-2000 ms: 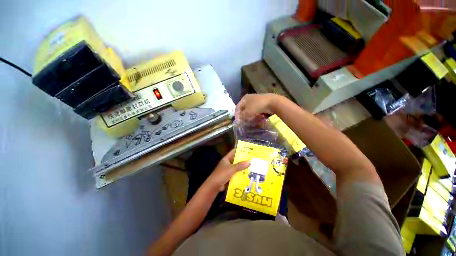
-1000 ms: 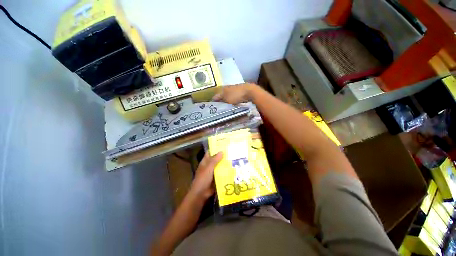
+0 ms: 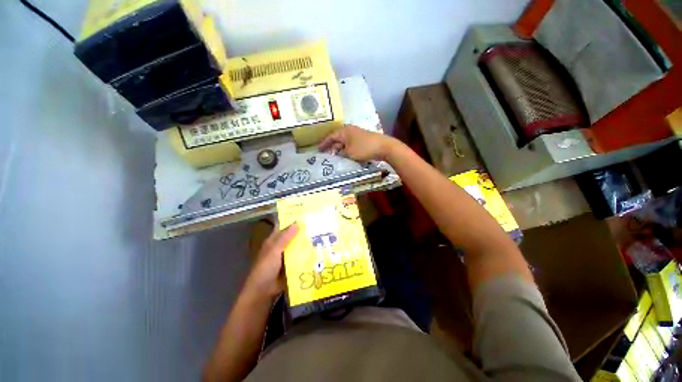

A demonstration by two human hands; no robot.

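Note:
A yellow retail box [image 3: 327, 250] with black sides and "MUSIC" print lies at the front edge of the sealer, its top end against the sealer arm. My left hand [image 3: 271, 257] holds it by its left side, thumb on the yellow face. My right hand [image 3: 353, 143] rests on the right part of the grey doodled sealer arm [image 3: 262, 179], fingers curled, no object seen in it. The arm lies down along the front of the cream-yellow control box [image 3: 258, 112], whose red switch is lit. Film at the box's top end is hard to make out.
Black-sided boxes [image 3: 161, 67] are stacked on the sealer's left. Another yellow box [image 3: 484, 200] lies right of my right forearm. The shrink tunnel [image 3: 493, 153] with its ribbed belt stands on a wooden bench. A brown carton [image 3: 579, 276] and rows of yellow boxes [image 3: 639, 339] are lower right.
The held box has moved left and up to the sealer's front edge. My right hand has left the film at the box's top and now lies on the sealer arm.

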